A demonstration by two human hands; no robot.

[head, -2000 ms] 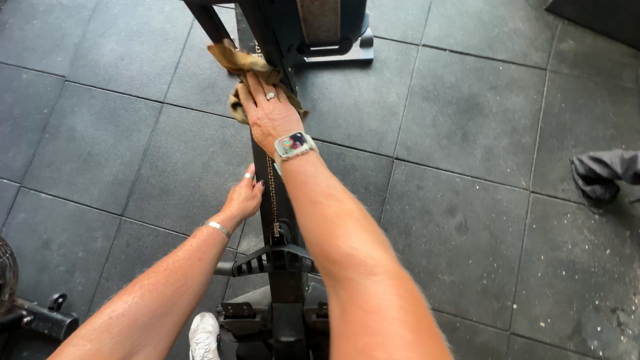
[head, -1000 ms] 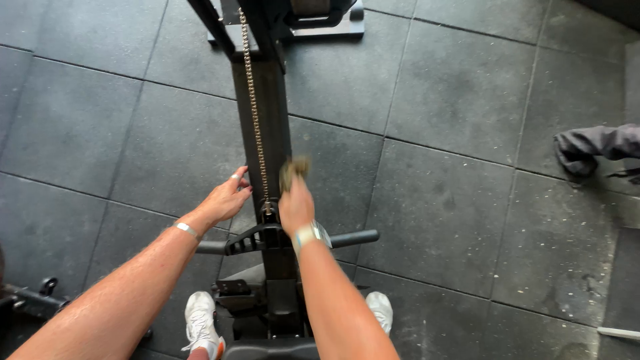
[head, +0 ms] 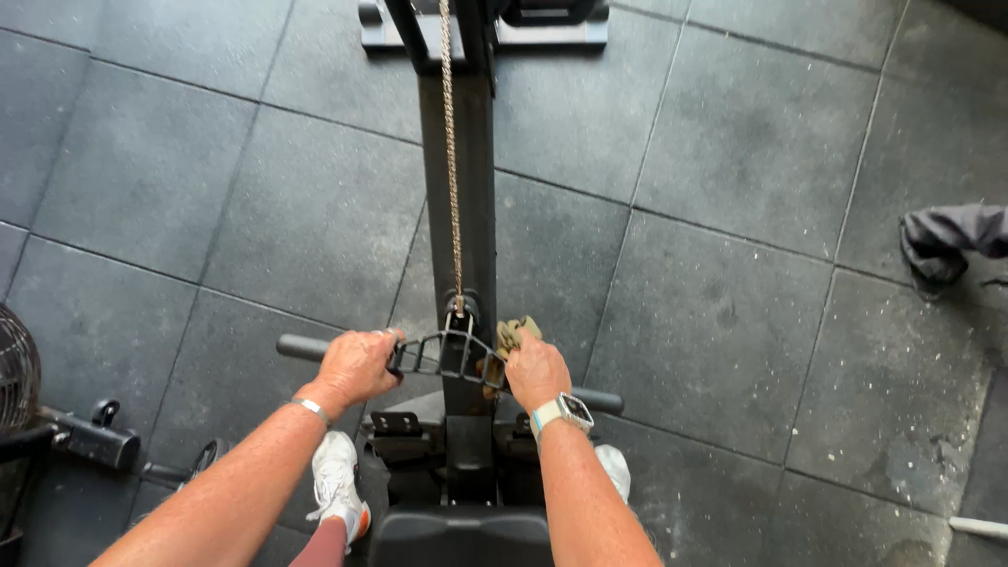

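My left hand [head: 358, 370] is closed around the left grip of a rowing machine's black handle [head: 425, 354]. On the handle's right side, my right hand [head: 539, 368] holds a brown and tan cloth [head: 516, 335] against the grip; part of the cloth shows behind the handle's lattice. A metal chain [head: 451, 157] runs from the middle of the handle up along the machine's black rail [head: 472, 205]. Below the handle are the footrests [head: 402, 429] and the black seat [head: 461, 539].
My white shoes [head: 336, 472] stand on either side of the rail on dark rubber floor tiles [head: 732, 142]. A fan-like wheel and black machine frame [head: 94, 437] are at the lower left. Dark grey fabric [head: 953, 236] is at the right edge, and a pale bar end [head: 976, 526] lies lower right.
My right hand has come down with the cloth from high on the rail to the handle. My left hand has moved from beside the rail onto the left grip.
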